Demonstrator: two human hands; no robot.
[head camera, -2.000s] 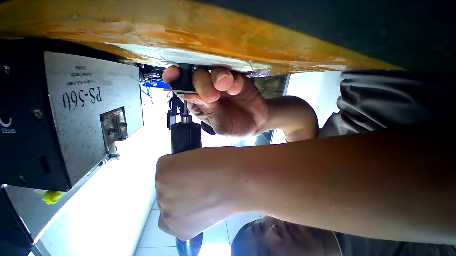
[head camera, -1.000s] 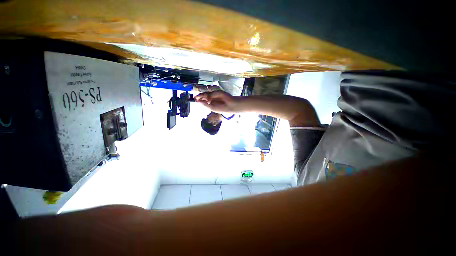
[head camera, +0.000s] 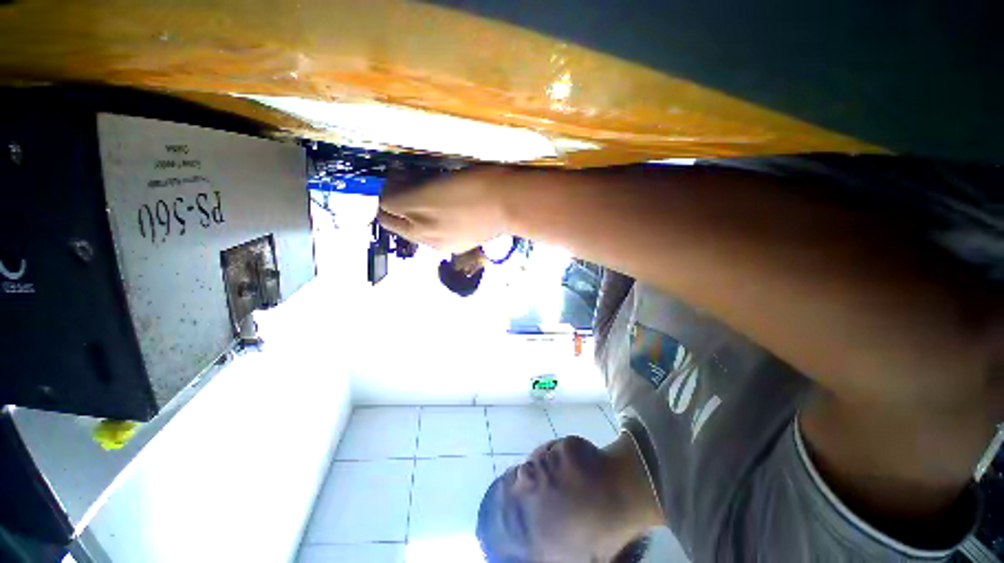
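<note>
My right hand (head camera: 446, 209) reaches across the upper middle to the far side, beside a bright blue bin or tray edge (head camera: 347, 185). Its fingers are dark and partly hidden against the clutter under the bench edge, so I cannot tell whether it holds anything. My left hand is not in view; my right forearm covers the area where it was seen before. The black power screwdriver and the small black part are not visible. The shiny yellow-orange bench top (head camera: 440, 61) runs along the top.
The screw feeder box (head camera: 187, 286), marked PS-560, stands at the left, with a metal outlet (head camera: 253, 280) in its face. A black fixture (head camera: 380, 258) hangs behind my hand. Another head (head camera: 460, 275) is far back. A person's head and grey shirt (head camera: 727, 429) fill the lower right.
Two seconds ago my right hand held the screwdriver against a black part in my left hand. Then my left hand was far back; now it is hidden and my right hand is there.
</note>
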